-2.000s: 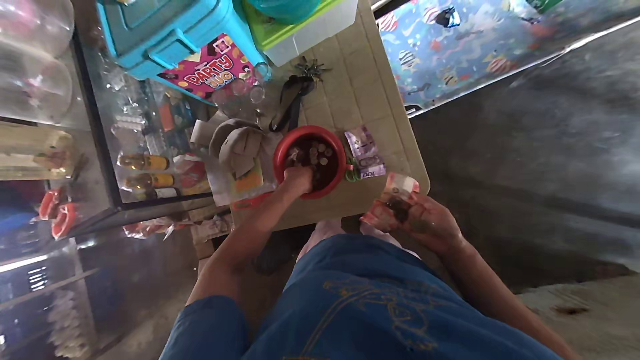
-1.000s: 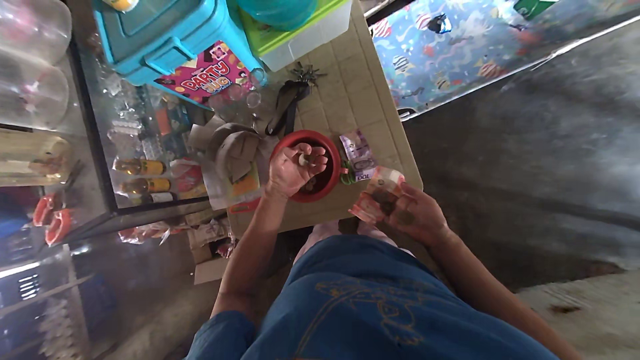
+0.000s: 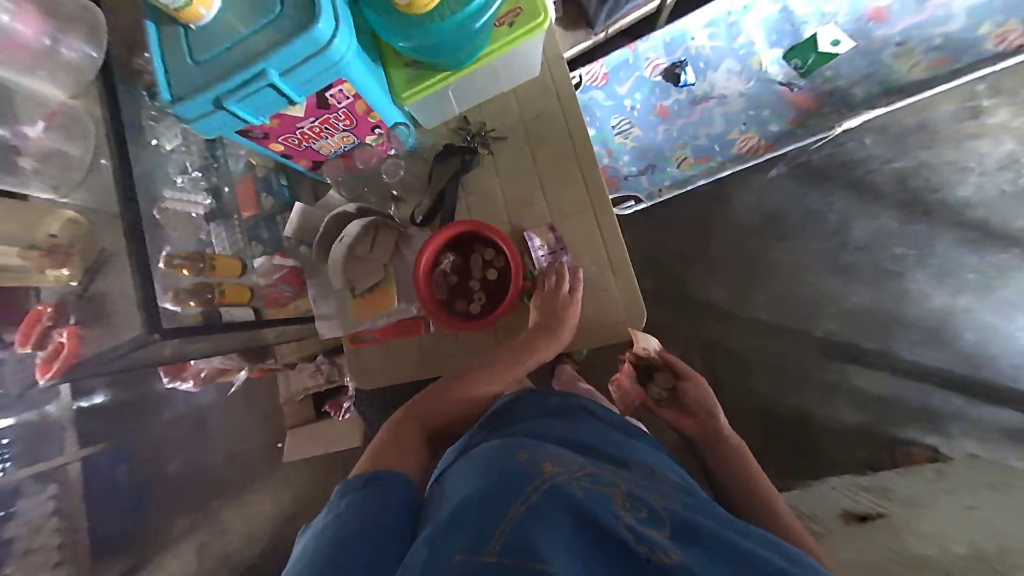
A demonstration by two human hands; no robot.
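A red plastic pot (image 3: 428, 300) with a red handle holds dark contents and several coins (image 3: 478, 274). Purple banknotes (image 3: 546, 242) lie to its right on the tan table (image 3: 596, 276). My left hand (image 3: 556, 304) reaches over the lower end of these notes, palm down; whether its fingers grip anything is hidden. Off the table's near right corner, my right hand (image 3: 680, 392) holds reddish-orange banknotes (image 3: 626, 387) with coins (image 3: 661, 384) on them. A small green thing (image 3: 528, 286) shows between the pot and my left hand.
Grey-beige caps or folded card (image 3: 360, 248) and a dark strap (image 3: 440, 184) lie beside the pot. A turquoise cooler (image 3: 256, 64) and a lime-lidded box (image 3: 480, 80) stand behind. At left is a glass case with bottles (image 3: 210, 265); a patterned covered surface (image 3: 704, 104) is at right.
My left hand has moved from the pot, where it was in the bowl and then held a coin above it, right to the purple banknotes. My right hand still holds its money.
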